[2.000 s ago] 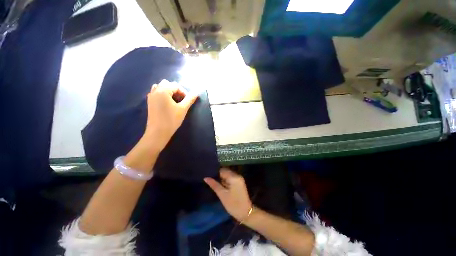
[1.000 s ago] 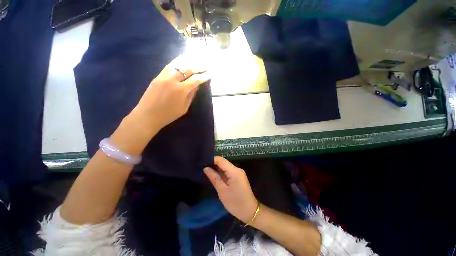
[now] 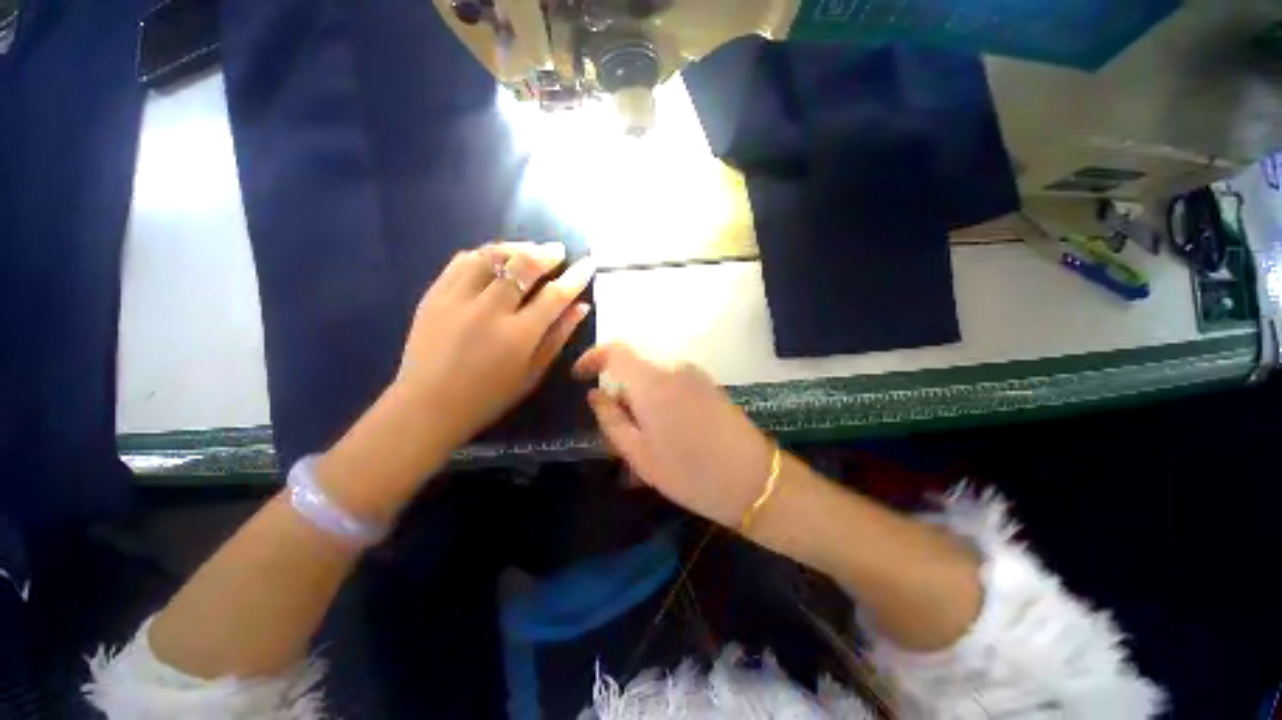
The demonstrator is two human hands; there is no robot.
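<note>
A dark navy fabric panel point(image 3: 352, 211) lies on the white machine table and runs up under the machine head, left of the needle area. The needle area is washed out by bright glare. My left hand point(image 3: 492, 324) lies on the panel near its right edge, fingers toward the glare; it presses flat and grips nothing that I can see. My right hand point(image 3: 675, 429) is at the panel's right edge by the table front, its thumb and fingers around the cloth edge. Small dark fabric pieces point(image 3: 860, 267) lie overlapped right of the needle.
The cream machine point(image 3: 1125, 120) spans the top right. A green-and-blue tool point(image 3: 1106, 267) and a black looped item point(image 3: 1195, 229) lie at the right. A black phone point(image 3: 180, 40) is at upper left. Dark cloth point(image 3: 63, 281) hangs over the left side. The table has a green marked edge point(image 3: 984, 391).
The panel has moved up, away from me, under the machine head. My right hand has moved up from below the table edge, closer to my left hand.
</note>
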